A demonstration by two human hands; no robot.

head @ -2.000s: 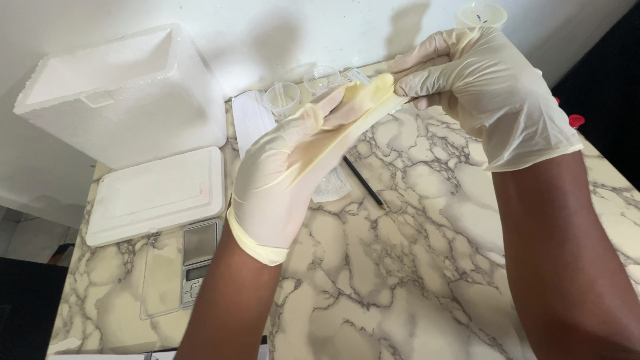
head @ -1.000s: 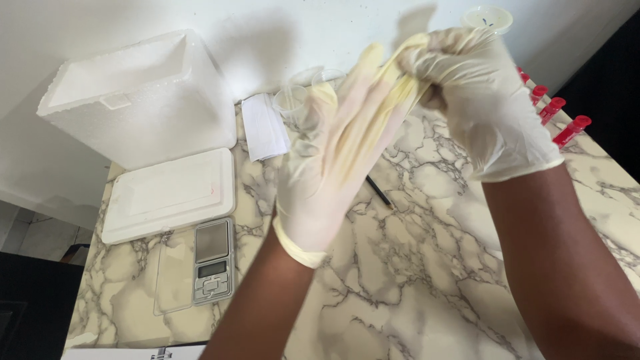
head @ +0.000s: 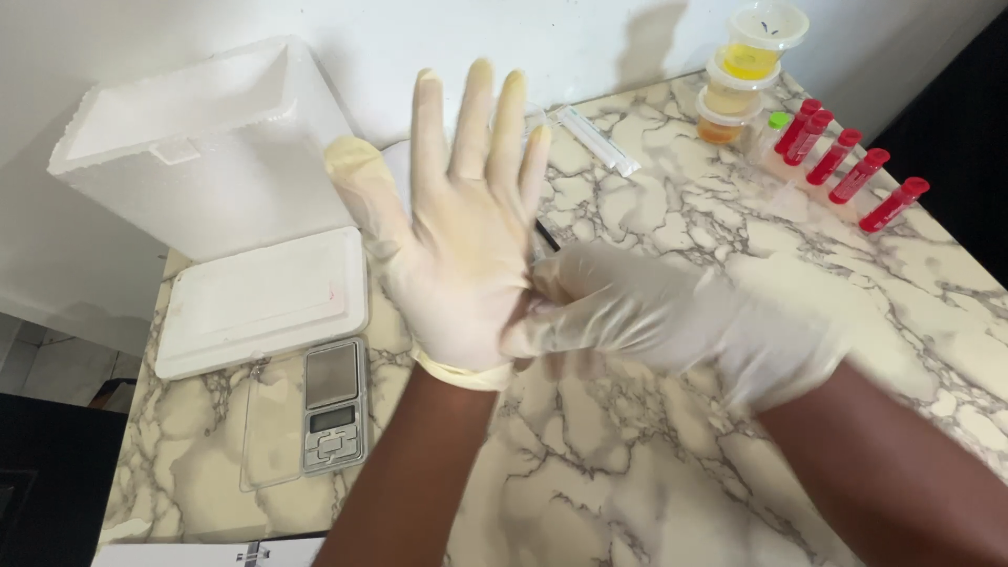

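Both my hands wear pale latex gloves. My left hand (head: pixel 465 228) is raised upright in the middle of the view, palm toward me, fingers spread, holding nothing. The rolled cuff of the left latex glove (head: pixel 463 372) circles my wrist. My right hand (head: pixel 630 307) comes in from the right, slightly blurred, its thumb and fingers pinching the glove at the heel and outer edge of my left palm. A dark pen or pencil (head: pixel 546 235) lies partly hidden behind my hands.
A white foam box (head: pixel 213 150) and its lid (head: pixel 264 299) stand left, near a pocket digital scale (head: pixel 335 405) and a spiral notebook (head: pixel 181 554). Stacked plastic tubs (head: pixel 728 98), a green-capped vial (head: pixel 772 138), several red tubes (head: pixel 862 175) and a wrapped syringe (head: pixel 594 140) are farther back.
My right hand has let go of the left glove's fingertips and moved down to the base of my left palm. The left fingers have spread apart and point up.
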